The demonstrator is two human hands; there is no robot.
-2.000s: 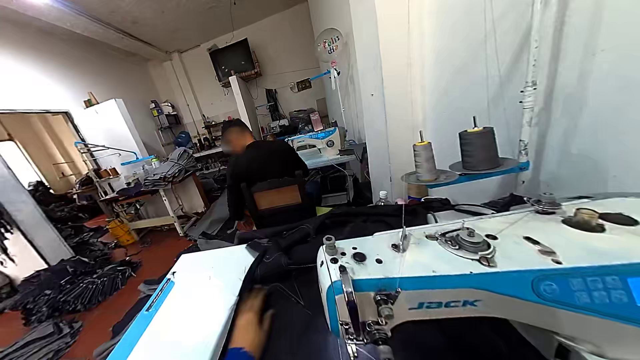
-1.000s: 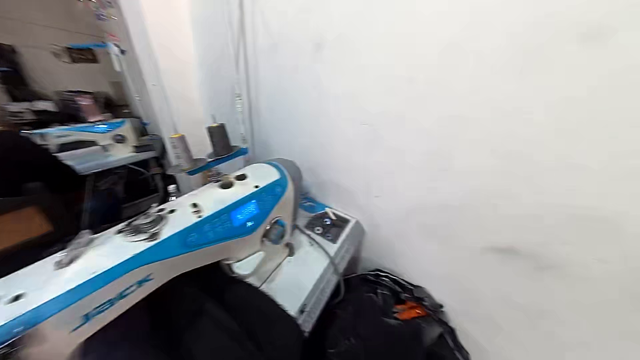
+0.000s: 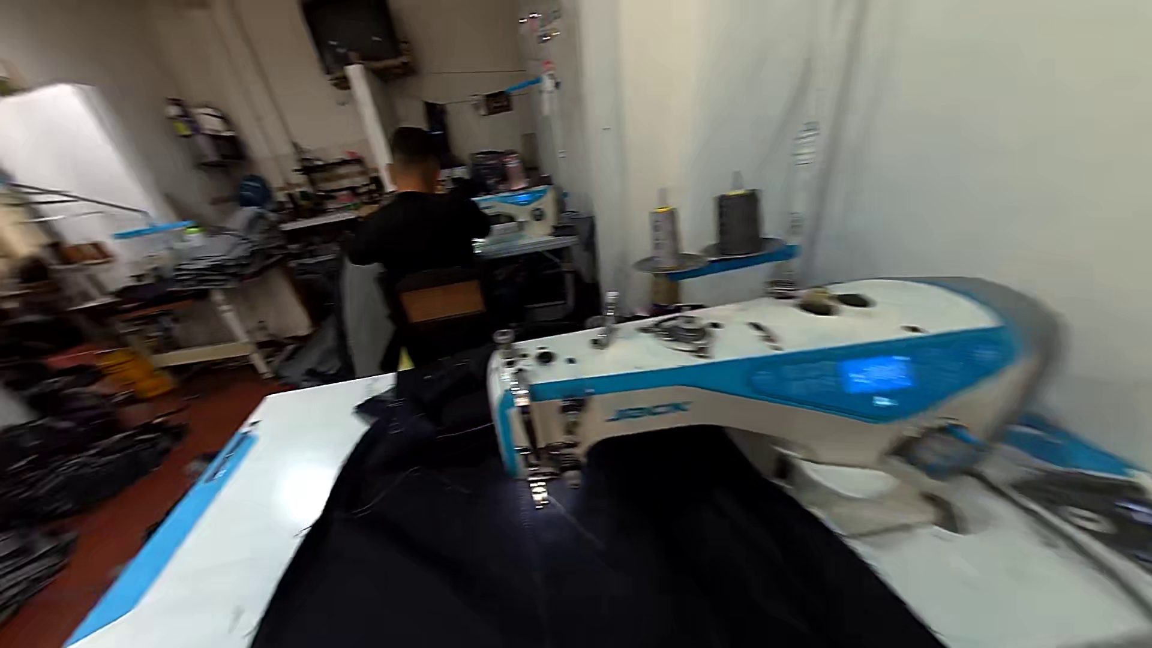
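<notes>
Neither my left hand nor my right hand shows in the head view. A white and blue Jack sewing machine (image 3: 774, 360) stands across the middle, its blue display (image 3: 876, 374) lit. Dark fabric (image 3: 558, 558) lies spread over the white machine table (image 3: 297, 468), under the presser foot (image 3: 538, 491) and beneath the machine's arm. A small light shines on the cloth by the needle area. Loose threads lie on the fabric. Whether the foot presses on the cloth cannot be told.
Two thread cones (image 3: 664, 236) (image 3: 739, 220) stand on a blue holder behind the machine. A person in black (image 3: 418, 225) sits at another sewing machine (image 3: 522, 211). Dark garment piles (image 3: 81, 459) lie on the red floor at left. A white wall (image 3: 1017, 162) borders the right.
The view has swung right and back left. My hand, seen on the dark fabric two seconds ago, is out of view. The machine's display now shows lit.
</notes>
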